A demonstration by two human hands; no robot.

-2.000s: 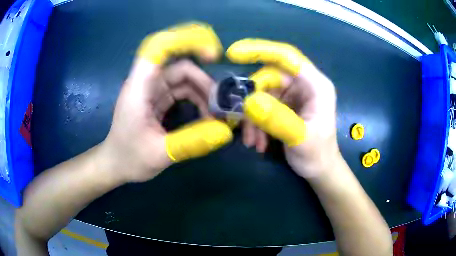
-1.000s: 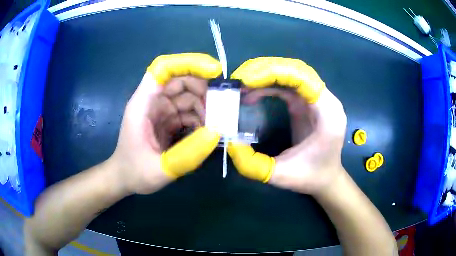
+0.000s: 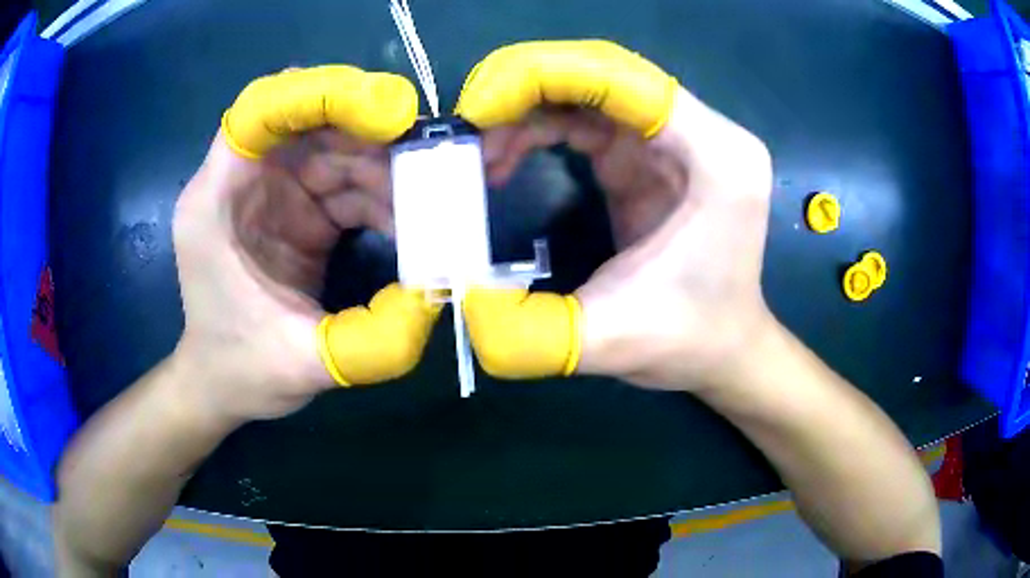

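Observation:
A white wired core in a clear plastic housing [image 3: 442,215] is held upright above the dark mat. Its black end is at the top, with thin white lead wires [image 3: 416,51] rising from it. A straighter pair of wires points down from the lower end. A small clear flap [image 3: 525,269] sticks out at the lower right. My left hand [image 3: 282,226] grips the unit's left side, index finger on top and thumb below. My right hand [image 3: 655,215] grips its right side the same way. Both wear yellow finger cots. The other fingers are partly in shadow.
Spare yellow finger cots [image 3: 823,212] lie on the dark mat [image 3: 452,474] at the right. A blue bin [image 3: 28,260] stands at the left edge and another blue bin [image 3: 994,226] at the right. A yellow floor line [image 3: 729,519] shows beyond the mat's near edge.
The view has shifted. The housing, a blurred end view two seconds ago, now shows its white face. Since one second ago, the hands and unit sit further left and higher, and the clear flap shows more distinctly.

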